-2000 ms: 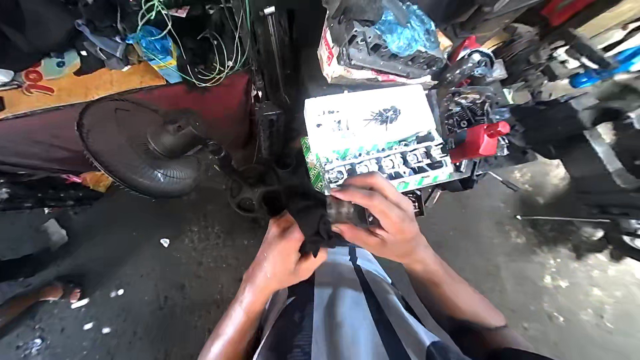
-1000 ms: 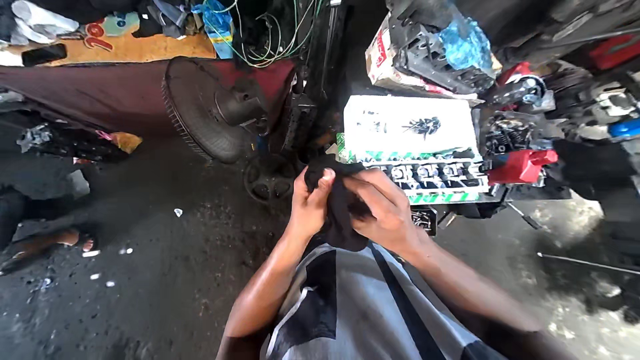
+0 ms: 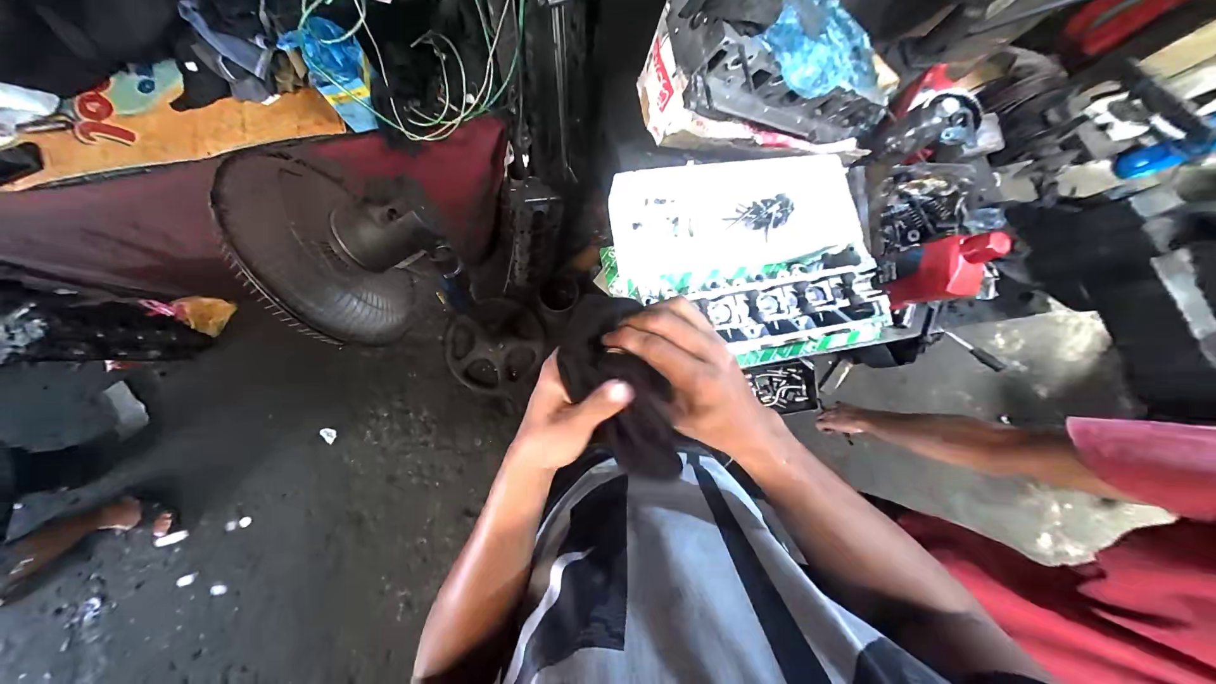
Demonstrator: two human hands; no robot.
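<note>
A dark cloth point(image 3: 641, 432) is bunched between my two hands, in front of my chest. My left hand point(image 3: 560, 413) grips its left side, thumb on top. My right hand point(image 3: 698, 375) is closed over its upper right part, with the fingers curled. Whether a part is wrapped inside the cloth cannot be seen. Just beyond my hands lies an engine cylinder head point(image 3: 788, 309) on the bench. Above it is a white sheet point(image 3: 646, 223) with a pile of small dark metal parts point(image 3: 765, 213).
A pedestal fan point(image 3: 313, 247) stands at left, near a dark spoked wheel point(image 3: 494, 347). A red container point(image 3: 940, 271) is right of the cylinder head, above a tray of small metal parts point(image 3: 784, 388). A co-worker's arm point(image 3: 969, 442) reaches in from the right. Another person's foot point(image 3: 123, 515) is at far left.
A co-worker's arm and red clothing have come into view at the right. Two seconds ago my right hand held a cylindrical metal part beside the cloth; now both hands are on the cloth.
</note>
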